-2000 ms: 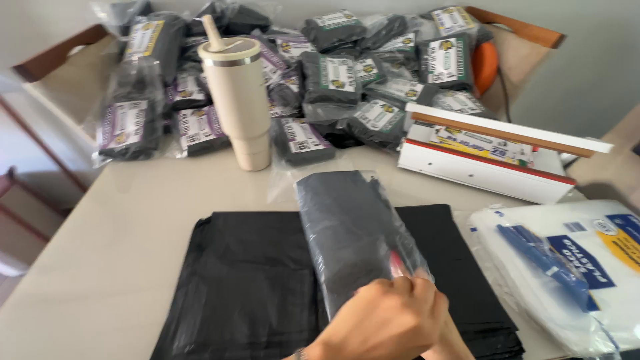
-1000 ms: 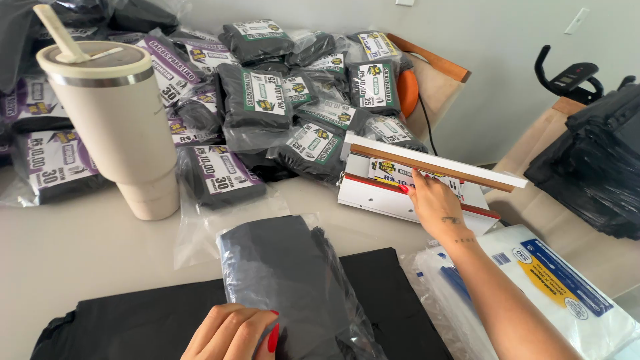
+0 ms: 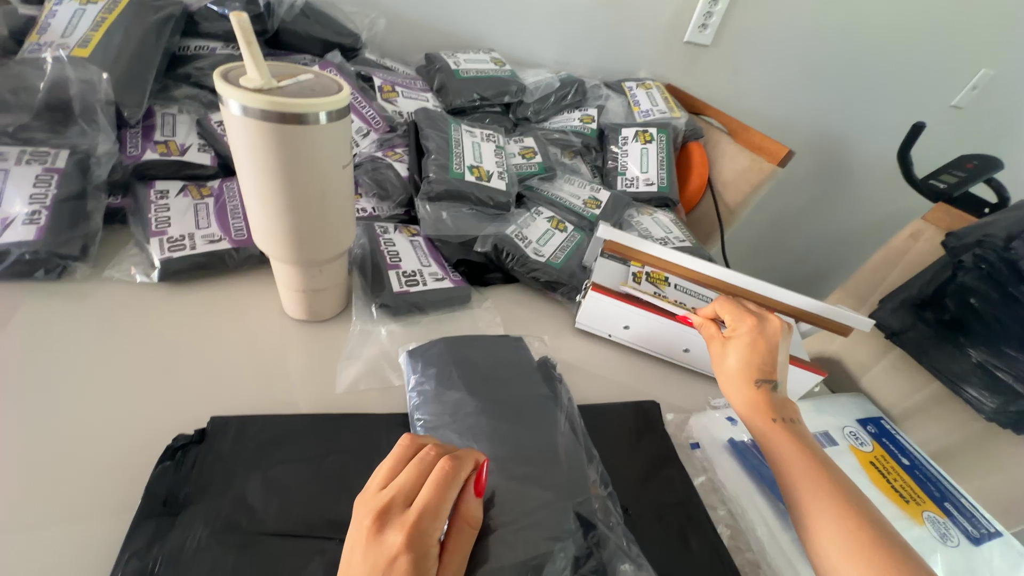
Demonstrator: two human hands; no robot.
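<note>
My left hand [image 3: 416, 508] has its fingers curled at the left edge of a clear plastic bag with folded black plastic bags [image 3: 500, 432] inside; the thumb side is partly hidden. This package lies on a stack of flat black plastic bags [image 3: 280, 464]. At the right, my right hand [image 3: 740, 344] pinches a printed label card [image 3: 660, 288] between thumb and fingers. The card lies within the opening of a white impulse sealer [image 3: 640, 328], under its raised arm [image 3: 736, 280]. My right fingertips are partly hidden behind the card's edge.
A cream tumbler with a straw [image 3: 292, 192] stands behind the black stack. Many labelled packages of black bags [image 3: 480, 160] are piled along the back. A package of clear plastic bags [image 3: 872, 480] lies under my right forearm. More black bags [image 3: 960, 320] rest on a chair at the right.
Two seconds ago both hands were together at the bagged black bundle. My right hand has since moved to the card at the sealer, while my left hand remains by the bundle. The view has shifted right.
</note>
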